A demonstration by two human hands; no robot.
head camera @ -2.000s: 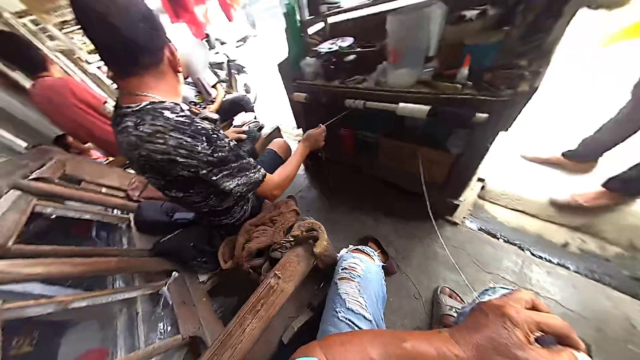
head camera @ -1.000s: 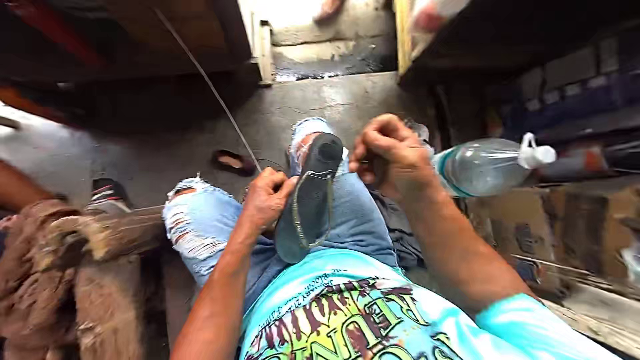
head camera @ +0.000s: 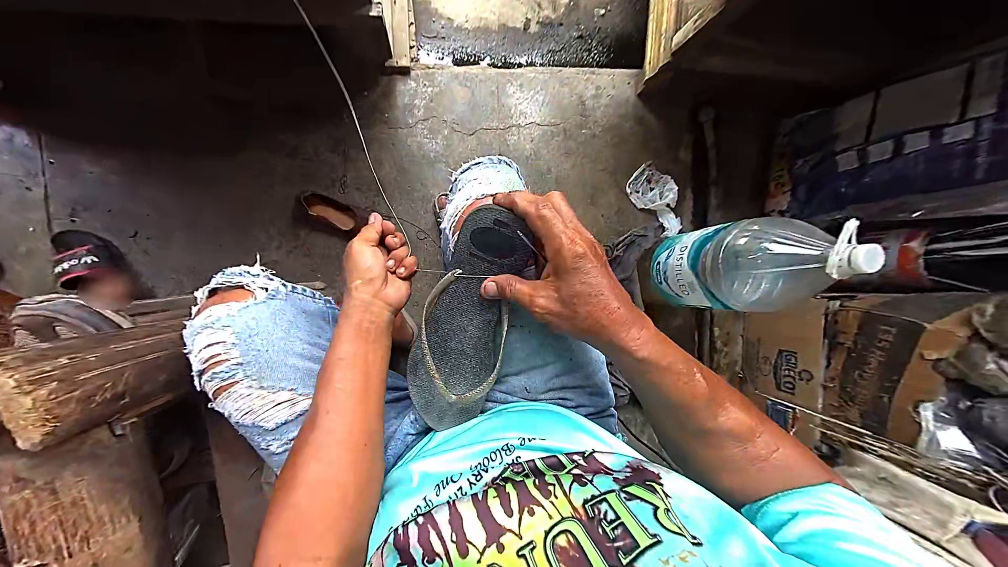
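Note:
A dark grey flip-flop [head camera: 472,331] with a light-edged strap lies over my thigh, its toe end away from me. My right hand [head camera: 559,276] grips the toe end, fingers over the far edge and thumb on the thread near the strap. My left hand [head camera: 382,264] is closed on a thin pale thread [head camera: 354,118], just left of the flip-flop. The thread runs taut between the hands across the strap's tip, and another length goes up and away to the top left. Whether my right hand holds a needle cannot be told.
A large water bottle [head camera: 756,264] lies to the right, beside a crumpled plastic bag [head camera: 654,189] and cardboard boxes [head camera: 858,362]. A brown shoe [head camera: 331,213] rests on the concrete floor. At the left are wooden beams [head camera: 94,370] and a person in a dark cap [head camera: 90,268].
The view has swung down to my lap since the oldest frame. My right hand was raised beside the flip-flop one second ago and now grips its toe end. My left hand remains closed on the thread.

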